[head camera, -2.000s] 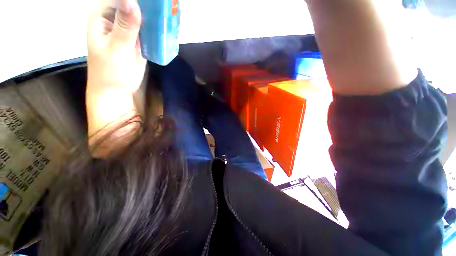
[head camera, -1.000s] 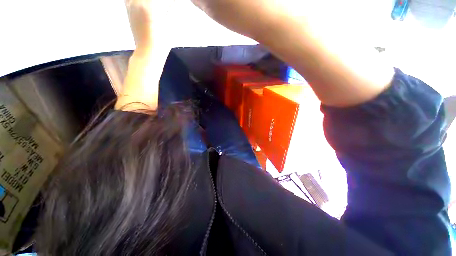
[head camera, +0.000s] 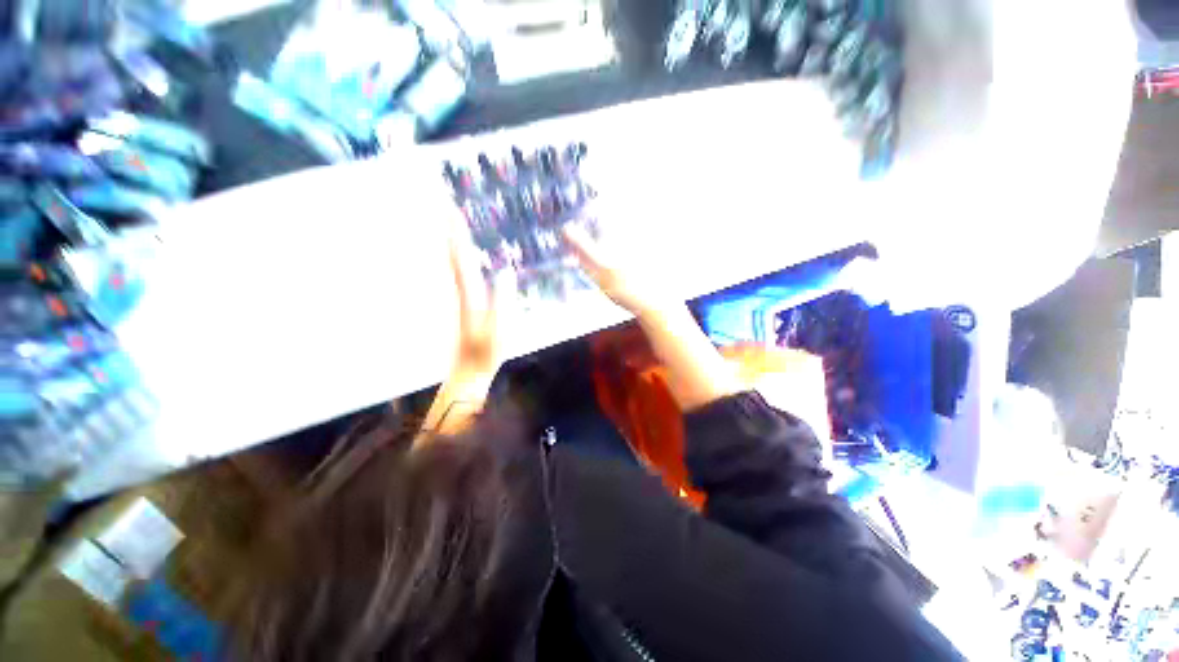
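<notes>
Several clear cases with dark finger-size pieces (head camera: 524, 201) stand in short rows on the white table (head camera: 310, 298), a little ahead of me. My left hand (head camera: 475, 291) is at their near left side, fingers pointing forward. My right hand (head camera: 601, 269) is at their near right side, fingertips at or close to the cases. The hands are on either side of the group. Blur and glare hide whether the fingers actually press on the cases.
Teal and dark packs (head camera: 116, 285) are heaped at the table's left end, with more packs (head camera: 349, 78) at the back. Dark clear packs (head camera: 840, 65) line the back right. Below the table are a blue crate (head camera: 899, 375), an orange box (head camera: 647, 401) and loose items (head camera: 1086, 595) at lower right.
The view has tilted up and shows far more of the table. The blue pack seen in my left hand two seconds ago is no longer in it. Both hands are now at the clear cases.
</notes>
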